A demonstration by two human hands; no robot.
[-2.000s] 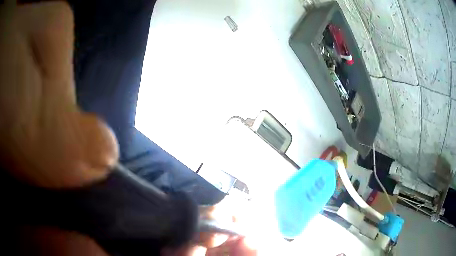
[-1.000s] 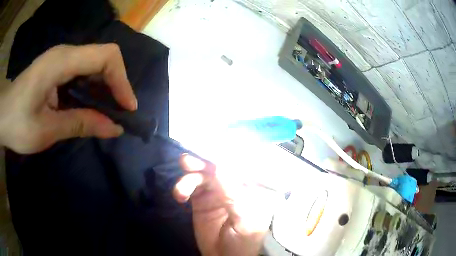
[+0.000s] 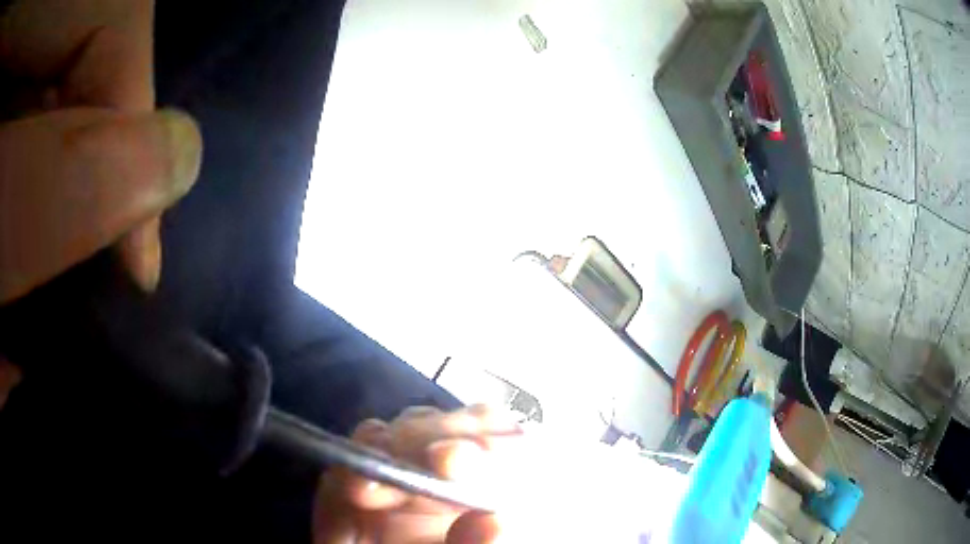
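The screwdriver [image 3: 356, 459] has a black handle with a collar and a metal shaft pointing right and down. My left hand [image 3: 85, 202], large and blurred at the left edge, grips the handle. My right hand [image 3: 404, 478], at bottom centre, has its fingers on both sides of the shaft near the tip; strong glare hides the tip and part of the hand. Dark cloth [image 3: 229, 191] lies under both hands, along the white bed. The machine's needle area is lost in the glare.
The blue lamp head [image 3: 729, 473] glares at lower right. Scissors with red-orange handles [image 3: 691, 367] lie behind it. A grey tool tray [image 3: 691, 117] stands by the brick-patterned wall. A small metal piece [image 3: 533, 34] lies on the white table. A dark thread cone [image 3: 803, 367] is at right.
The view has come closer to the hands since one second ago. The lamp head now shows further right and lower than before, uncovering the scissors. Both hands stay at the screwdriver.
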